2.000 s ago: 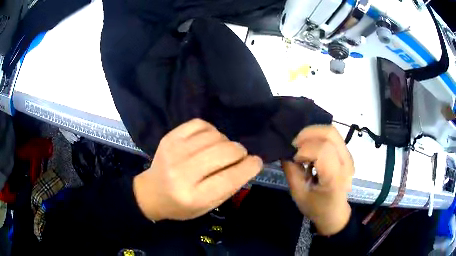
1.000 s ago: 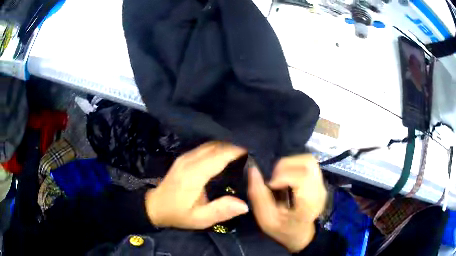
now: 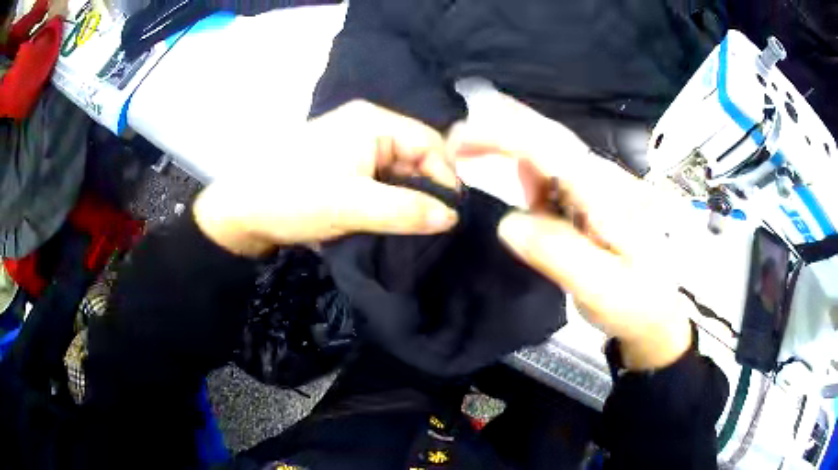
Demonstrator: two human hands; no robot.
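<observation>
The black garment (image 3: 551,55) lies across the table, and part of it hangs in a curved fold (image 3: 441,294) below my hands over the near edge. My left hand (image 3: 340,184) pinches the dark cloth between thumb and fingers. My right hand (image 3: 588,239) is raised just right of it, thumb and fingers curled near the cloth, blurred. A small dark object shows between its fingers; I cannot tell clearly what it is.
The white sewing machine head (image 3: 744,119) stands at the right, with a smartphone (image 3: 765,298) near it. A ruler strip (image 3: 565,372) runs along the near table edge. A black plastic bag (image 3: 294,321) and red cloth lie below left.
The view has shifted, showing more of the garment at the back and the machine head. Both hands are raised higher in view, and the cloth's near part now hangs below them.
</observation>
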